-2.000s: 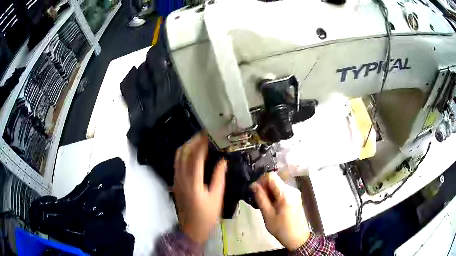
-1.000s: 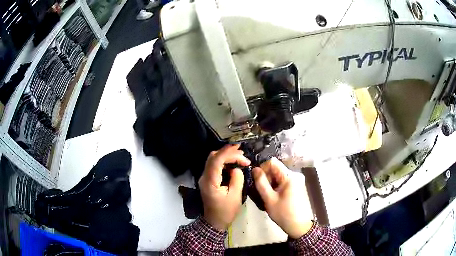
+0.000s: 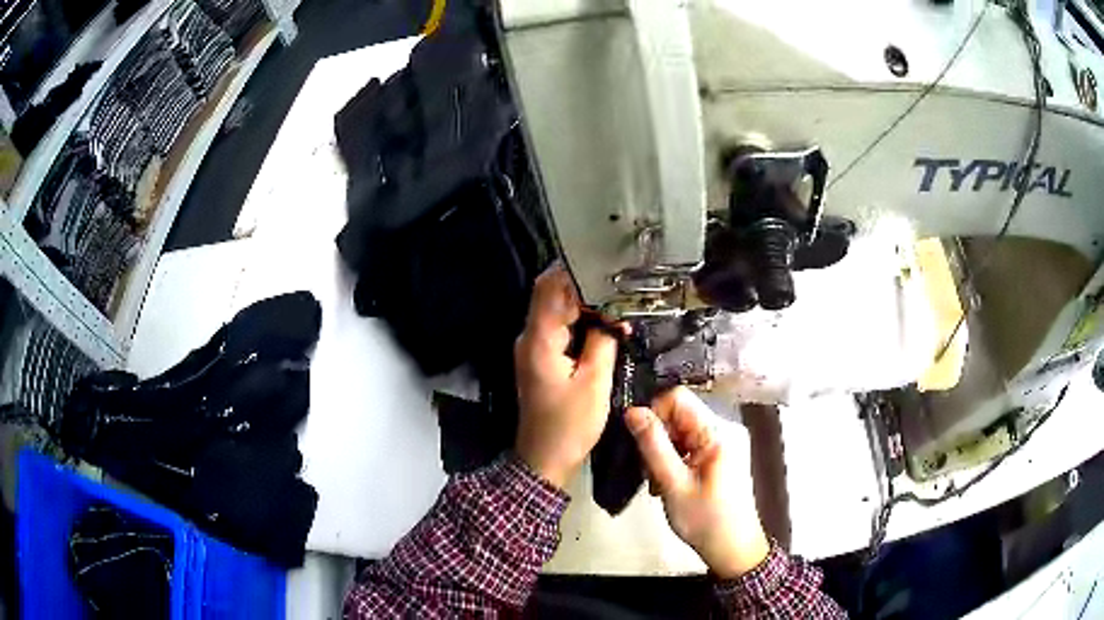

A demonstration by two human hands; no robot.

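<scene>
A black garment piece [image 3: 619, 466] lies at the needle area of the cream-white sewing machine [image 3: 847, 133]. My left hand [image 3: 563, 394] pinches its left side just below the machine head, close to the needle. My right hand [image 3: 702, 466] pinches the edge nearer to me, thumb against fingers. A narrow strip of the cloth runs between the two hands. The presser foot [image 3: 648, 339] is small and dark, and the needle tip cannot be made out. A large black pile of pieces [image 3: 424, 206] lies behind and left of the machine head.
A second black pile [image 3: 224, 412] lies on the left table section, beside a blue bin [image 3: 236, 579] holding black cloth. Shelves of stacked cloth [image 3: 133, 121] stand at upper left. A black ribbed knob [image 3: 775, 260] sticks out from the machine head. A whitish sheet [image 3: 811, 339] lies right of the needle.
My left hand came in from the left to pinch the cloth and is now nearer the needle. The right hand still pinches it. The view has shifted, showing more of the blue bin.
</scene>
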